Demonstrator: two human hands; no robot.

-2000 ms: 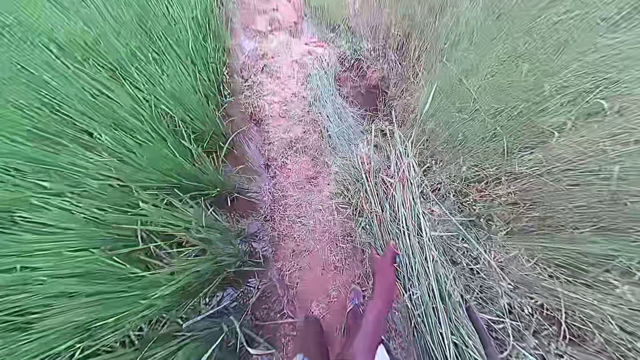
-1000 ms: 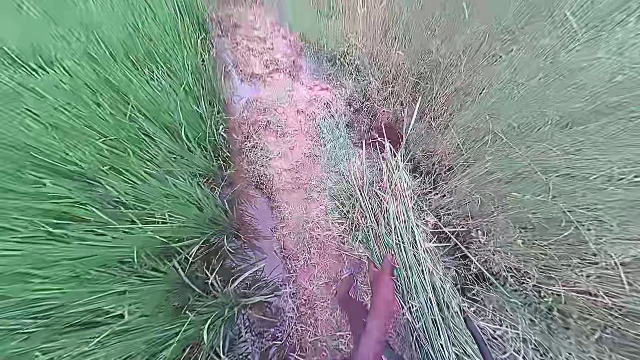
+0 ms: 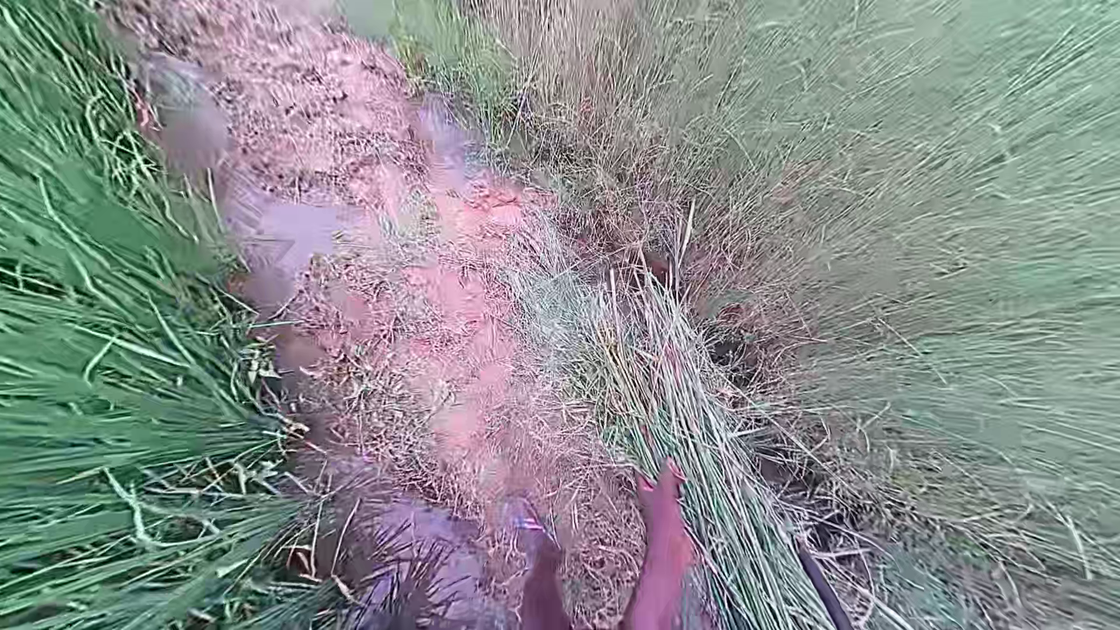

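Observation:
A long bundle of cut grass stalks (image 3: 700,437) slants from the middle of the view down to the lower right, pale ends foremost and greener further back. My left hand (image 3: 663,490) is against its left side and appears to grip it; some fingers are hidden in or behind the stalks. The bare forearm comes up from the bottom edge. My right hand is not in view. A dark, narrow, rod-like thing (image 3: 822,582) shows beside the bundle at the lower right; what it is cannot be told.
A muddy reddish path (image 3: 464,350) strewn with dry straw runs ahead. Puddles (image 3: 293,232) lie along its left side. Tall green grass (image 3: 105,350) borders it on the left, drier grass (image 3: 875,219) on the right. A foot (image 3: 525,516) is on the path, below centre.
The view has swung, and the path now slants to the upper left. The bundle has stayed beside my left hand while the ground slid past its far end. Larger puddles show ahead.

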